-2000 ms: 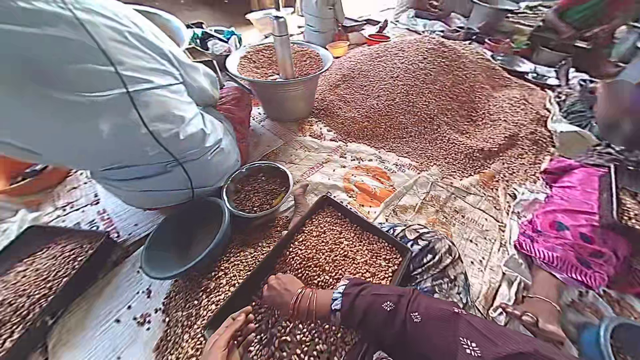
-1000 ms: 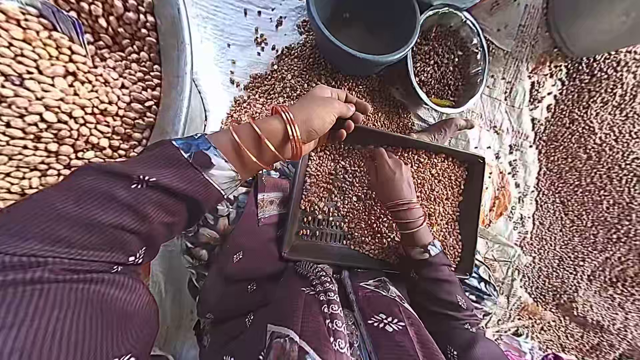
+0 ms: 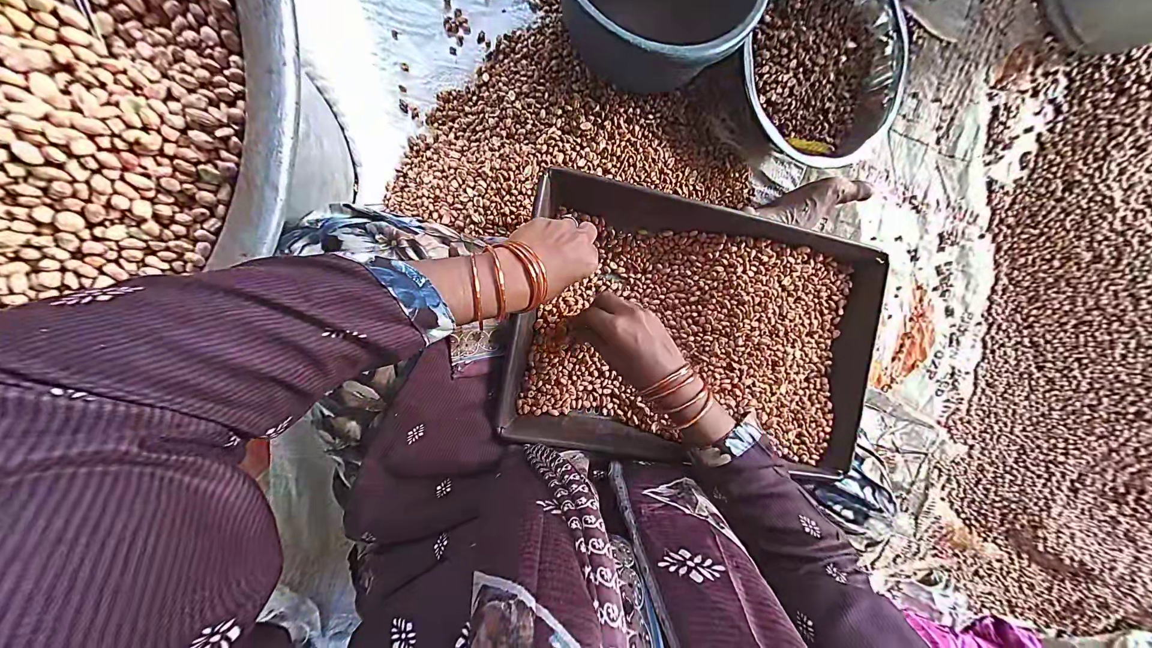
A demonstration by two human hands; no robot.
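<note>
A dark rectangular tray [image 3: 855,360] lies tilted over my lap, with a layer of small brown nuts or seeds [image 3: 720,306] in it. My left hand [image 3: 560,254] reaches over the tray's left end, its fingers curled low at the nuts. Just below and to the right of it, my right hand [image 3: 630,340] is inside the tray, palm down, fingertips among the nuts. The two hands are close together. Whether either one grips any nuts is hidden by the fingers and knuckles. Both wrists wear orange bangles.
Beyond the tray lies a heap of brown nuts [image 3: 540,117], with a dark grey tub [image 3: 670,54] and a metal bowl of darker pieces [image 3: 886,108] behind. A bare foot [image 3: 805,202] shows past the tray's far rim. A large metal basin [image 3: 270,117] holds paler nuts; another heap [image 3: 1062,360] spreads right.
My left hand has come from above the tray's far rim down to its left end. My right hand has moved left across the tray. Nuts now cover the slotted patch of tray floor seen one second ago.
</note>
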